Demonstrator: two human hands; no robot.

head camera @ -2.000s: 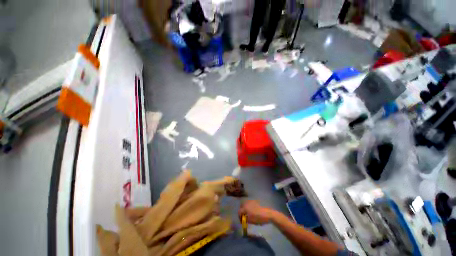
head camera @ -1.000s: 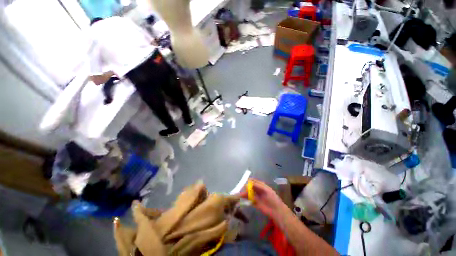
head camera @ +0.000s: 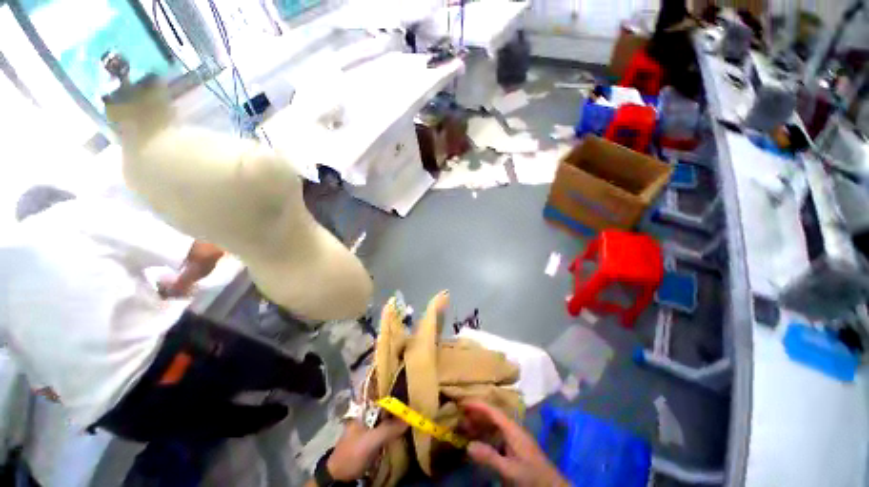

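The tan jacket (head camera: 476, 366) is bunched in front of me at the bottom middle, its folds standing up. A yellow tape measure (head camera: 419, 421) lies across its near side, between my two hands. My left hand (head camera: 357, 449), with a dark band at the wrist, is at the jacket's left edge and holds the tape's left end against the cloth. My right hand (head camera: 505, 447) is at the tape's right end by the jacket, fingers bent and blurred; its exact grip is unclear.
A person in a white top (head camera: 86, 285) stands at the left beside a cream dress form (head camera: 248, 209). A red stool (head camera: 617, 276), a blue stool (head camera: 596, 452) and an open cardboard box (head camera: 610, 181) stand right of centre. Sewing tables (head camera: 762, 380) line the right. White tables (head camera: 353, 105) stand at the back.
The view has moved on through the workshop, past the dress form and the person. My left hand has come into view. The tape now stretches between both hands across the jacket.
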